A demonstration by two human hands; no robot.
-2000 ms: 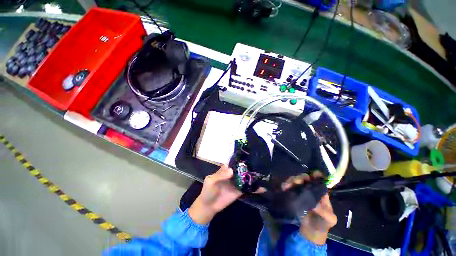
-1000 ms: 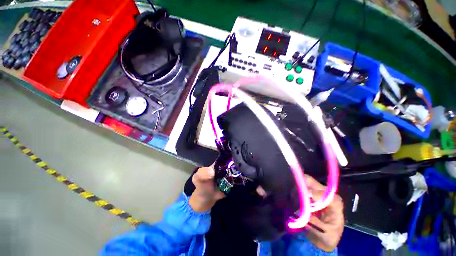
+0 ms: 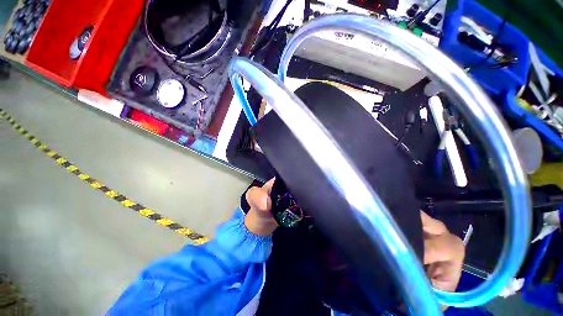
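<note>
A black gaming headset (image 3: pixel 346 142) is held close in front of me, its two headband arcs glowing blue and white. My left hand (image 3: pixel 260 208) grips the open ear cup at the left end, where a green circuit board (image 3: pixel 289 217) and fine wires show. My right hand (image 3: pixel 442 252) holds the other end at the lower right; its fingers are partly hidden behind the headset. The lower part of the headset is dark and hard to make out.
A white tester (image 3: pixel 364 55) stands behind the headset. Blue bins (image 3: pixel 460 18) are at the upper right, with blue-handled cutters (image 3: pixel 446 145) and a white bar (image 3: pixel 455 162) nearer. A black tray (image 3: pixel 126 58) with another headset and a red bin (image 3: pixel 117 55) are at the left.
The headset has come closer and looks larger, with its arcs spread wider. Its light has gone from pale yellow through pink to blue. The bench has shifted up in the view.
</note>
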